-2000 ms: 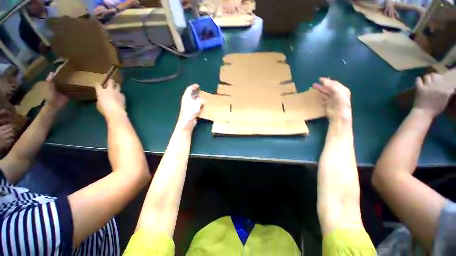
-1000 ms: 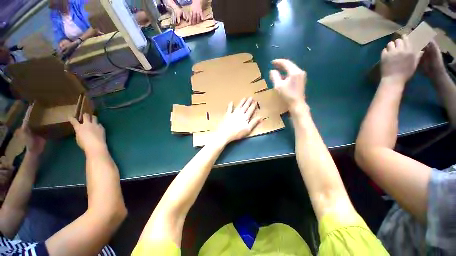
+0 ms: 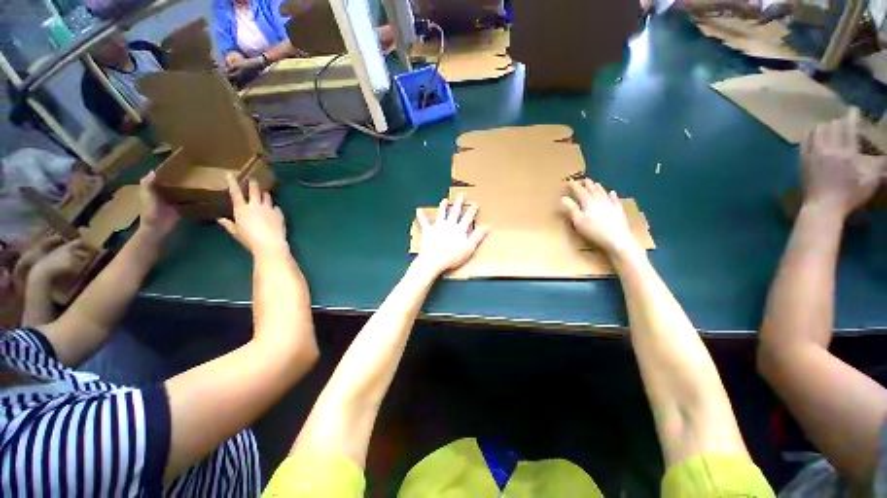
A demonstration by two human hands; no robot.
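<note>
A flat tan box blank (image 3: 520, 180) lies on the dark green table in front of me, its rounded, notched end pointing away. My left hand (image 3: 449, 236) lies flat on the left side of the blank, palm down with fingers spread. My right hand (image 3: 600, 219) lies on the right side, palm down with fingers a little apart. The ends of the side flaps show just outside both hands. Parts of the side creases are hidden under my hands.
A blue plastic bin (image 3: 425, 97) stands by a pale metal post (image 3: 362, 73), with a cable (image 3: 340, 182) looping nearby. At left a person in stripes holds a partly folded box (image 3: 206, 173). At right are another person's hand (image 3: 834, 165) and a flat cardboard sheet (image 3: 778, 100).
My right hand has come down onto the blank's right side. My left hand has shifted from near the middle to the left side. The blank now sits straighter.
</note>
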